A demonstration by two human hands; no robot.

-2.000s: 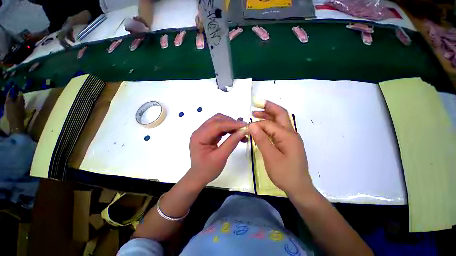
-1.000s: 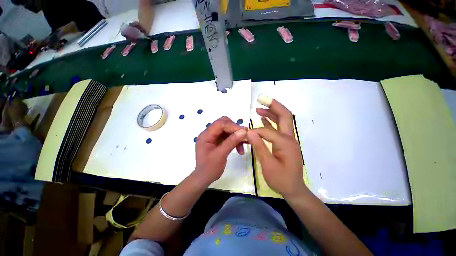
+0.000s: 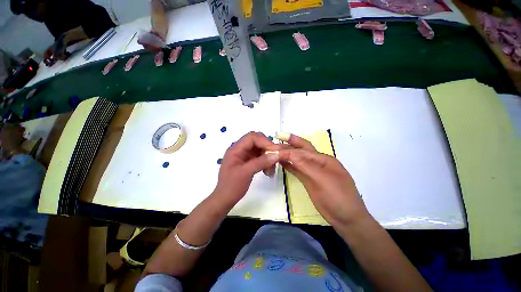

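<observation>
My left hand [image 3: 235, 172] and my right hand [image 3: 331, 185] meet at the fingertips over the inner edge of the yellow adhesive sheet [image 3: 305, 202]. The left thumb and finger are pinched together. A small pale spot shows at the fingertips, but I cannot tell whether it is a held piece. The right fingers lie across the left fingertips, and one wears a cream finger cot [image 3: 283, 136]. Several small dark blue discs lie on the white bench sheet at left, among them one disc [image 3: 223, 129] and another disc [image 3: 165, 165].
A masking tape roll [image 3: 178, 145] lies at left. A striped sheet stack [image 3: 85, 157] is far left, a yellow sheet stack [image 3: 480, 171] far right. A grey post [image 3: 244, 68] stands beyond my hands. Pink parts [image 3: 301, 41] lie on the green belt [image 3: 343, 65]. People's hands show across it.
My right hand has turned flatter, its fingers now across the left fingertips. The cot-covered finger has lowered towards them. The pink parts have moved left along the belt.
</observation>
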